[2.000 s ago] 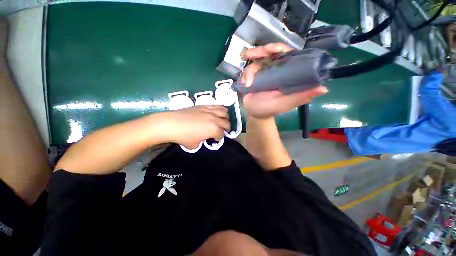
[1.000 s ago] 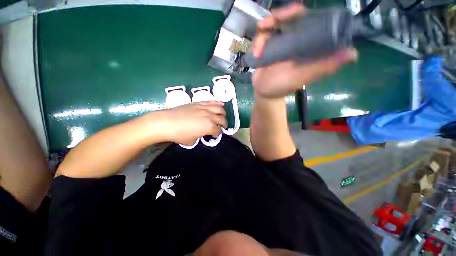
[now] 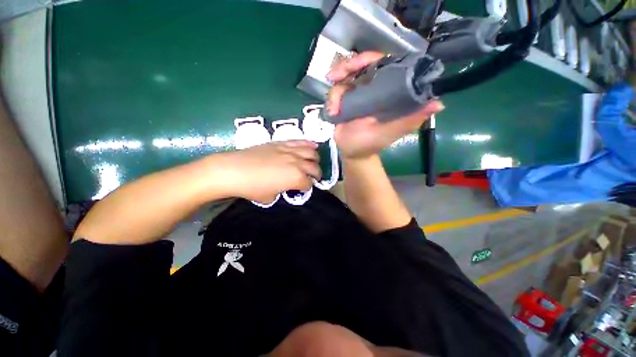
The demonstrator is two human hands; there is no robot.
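Observation:
Three white plastic housings lie side by side on the green bench near its front edge. My left hand lies over their loops and holds them; its fingers hide their middles. My right hand is closed around the thick grey electric screwdriver. The driver's tip end is at the round end of the rightmost housing; the tip and any screw are too small to tell.
The metal screw feeder stands behind my right hand. A second grey driver with a black cord rests beside it. A black-handled mallet lies to the right. A person's blue sleeve is at right, a bare arm at left.
My right hand has moved with the screwdriver from the feeder front back down left to the rightmost housing. My left hand has stayed on the housings.

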